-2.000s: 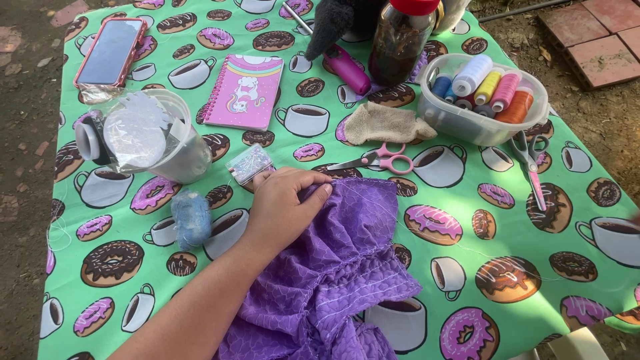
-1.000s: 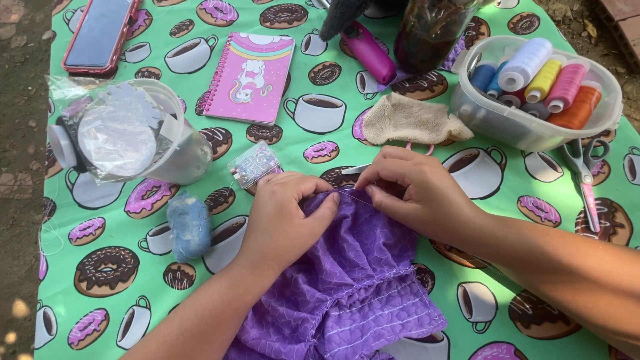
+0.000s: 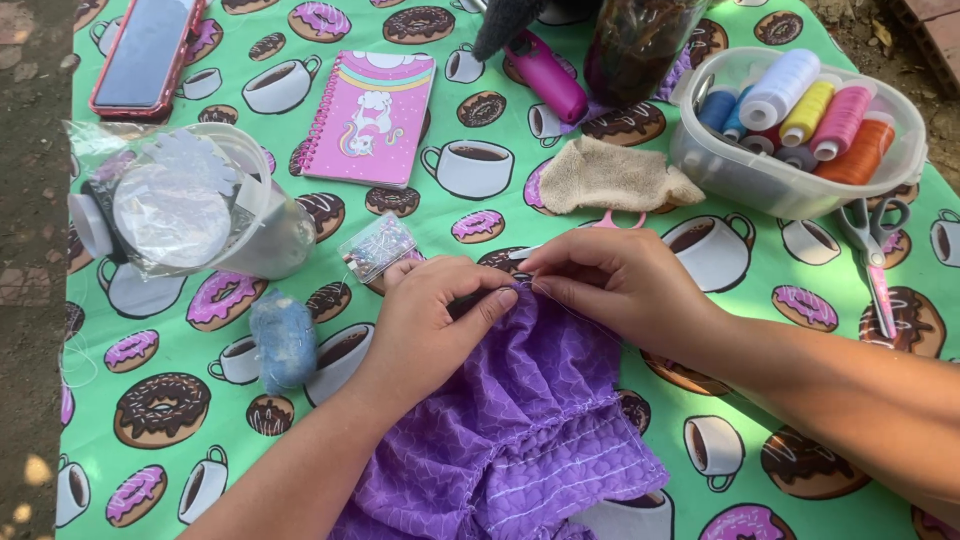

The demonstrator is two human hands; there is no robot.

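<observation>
Gathered purple fabric [image 3: 525, 405] with pale stitch lines lies in front of me. My left hand [image 3: 442, 322] pinches its top edge between thumb and finger. Close beside it, my right hand [image 3: 622, 285] has thumb and fingertips together at the same edge, with a thin pale thread running from there; whether a needle is between the fingers cannot be seen. A small clear box of pins [image 3: 377, 247] is just beyond my left hand. The blue pincushion [image 3: 283, 341] rests to the left. Behind my right hand, pink scissor handles [image 3: 622, 219] show partly.
On the donut-print tablecloth [image 3: 405, 201] stand a plastic tub [image 3: 277, 232], a phone [image 3: 146, 56], a spiral notebook [image 3: 371, 120], a beige cloth [image 3: 607, 176], a magenta tool [image 3: 547, 79], a dark-filled jar [image 3: 637, 45], a box of thread spools [image 3: 795, 176] and grey-handled scissors [image 3: 874, 247].
My right hand, out of view two seconds ago, has come in from the right to the fabric's top edge beside my left hand. The view has moved closer.
</observation>
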